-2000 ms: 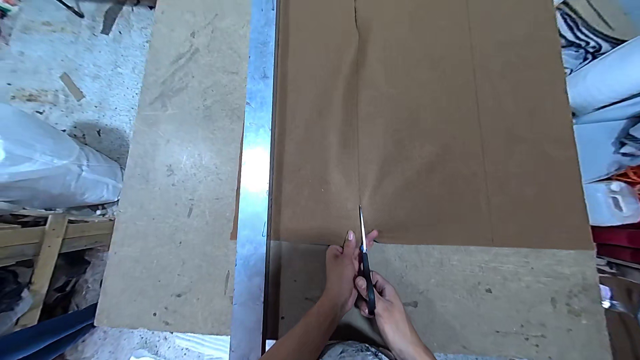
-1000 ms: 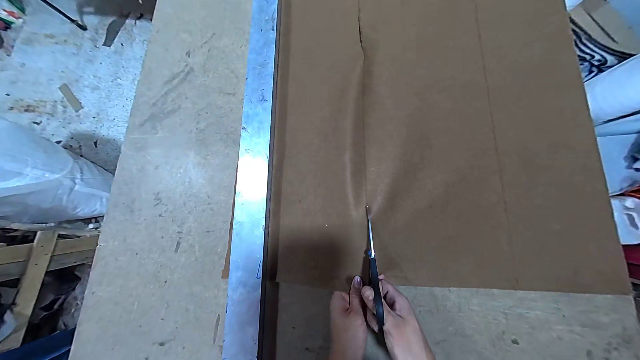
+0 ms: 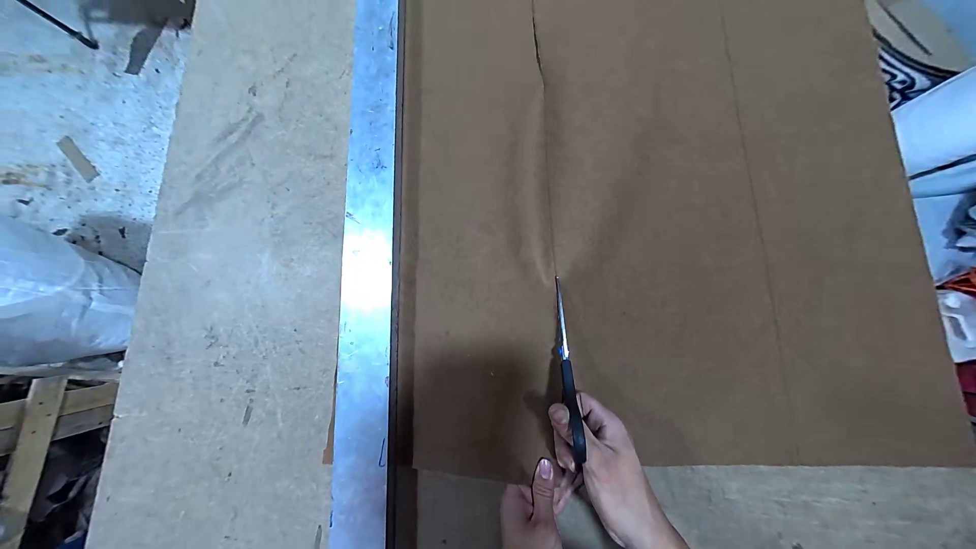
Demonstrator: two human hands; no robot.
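Note:
Brown fabric (image 3: 656, 267) lies over the board-topped table, with dark lines running lengthwise on it. My right hand (image 3: 606, 457) is closed around the black handles of scissors (image 3: 568, 389). The blades point away from me, and their tip shows on a line in the fabric, where the cloth bulges slightly. My left hand (image 3: 534, 499) pinches the fabric's near edge, just left of and below my right hand; its lower fingers are partly hidden. Left of the hands, a long metal straightedge (image 3: 366, 305) lies along the fabric's left side.
The bare tabletop (image 3: 229, 320) extends left of the straightedge. A white plastic-wrapped bundle (image 3: 61, 297) and a wooden frame (image 3: 34, 435) stand beyond its left edge. Rolls of white material (image 3: 938, 130) and a white plastic container (image 3: 957, 320) are at the right.
The scissors and my right hand have moved farther up over the fabric from its near edge. My left hand sits lower relative to the right than before. The view has shifted closer.

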